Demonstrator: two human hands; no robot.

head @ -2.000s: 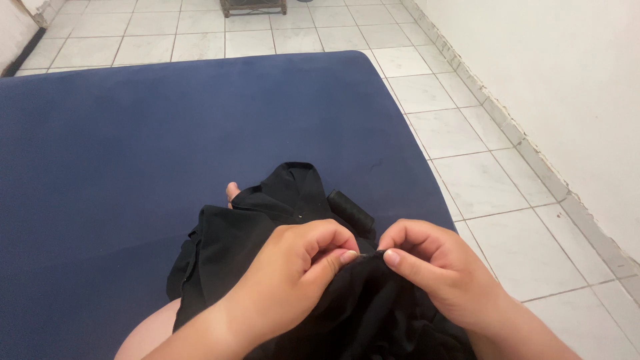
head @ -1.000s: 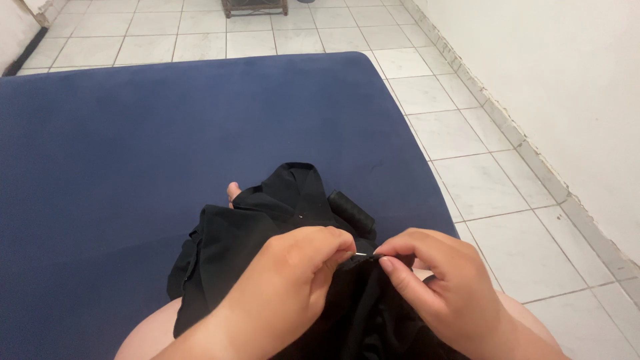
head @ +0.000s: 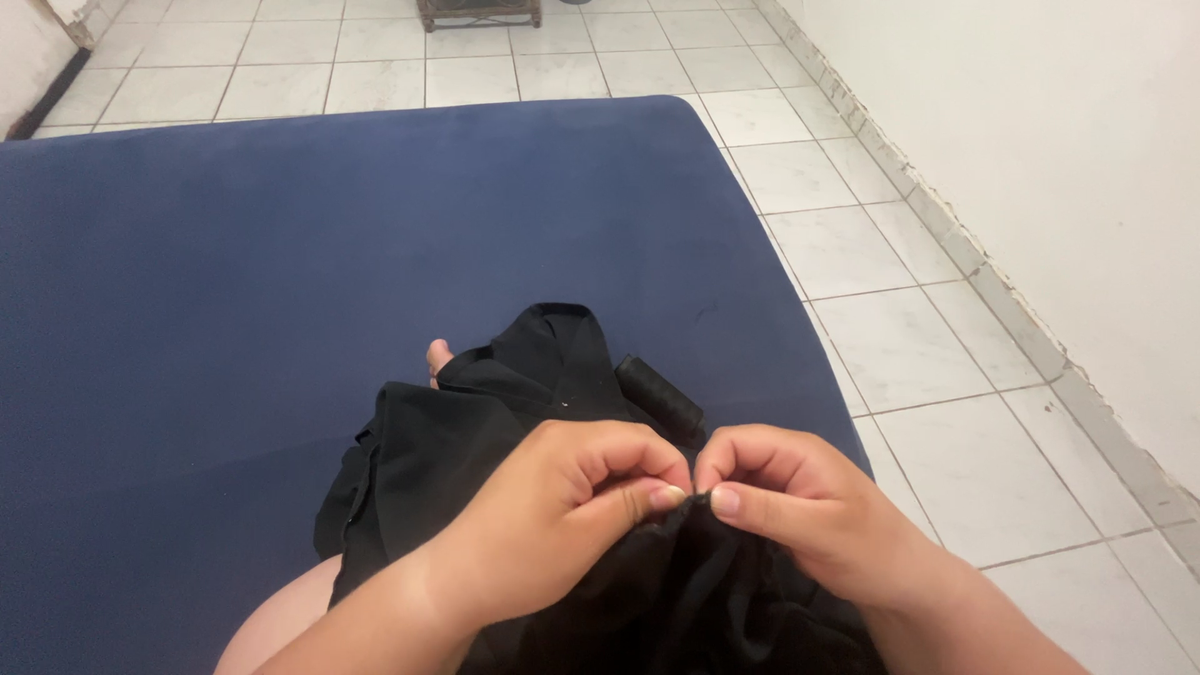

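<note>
Black fabric (head: pixel 450 441) lies bunched over my lap and on the blue bed. My left hand (head: pixel 572 506) pinches the edge of the fabric between thumb and forefinger. Close beside it on the right, my right hand (head: pixel 806 506) pinches the same edge, the fingertips of both hands almost touching. Any needle between them is hidden or too small to tell. Just beyond the hands, a spool of black thread (head: pixel 661 398) lies on its side against the fabric.
A mattress with a blue cover (head: pixel 422 234) spreads under the fabric. Toes (head: pixel 438 359) show at the fabric's far left edge. White floor tiles (head: pixel 853 248) run beside a white wall (head: pixel 1059 141) on the right. A small dark stand (head: pixel 480 11) is at the far end.
A thin, light needle-like piece showed between my fingertips one second ago and is not visible now. My hands have drawn closer together at the fabric edge.
</note>
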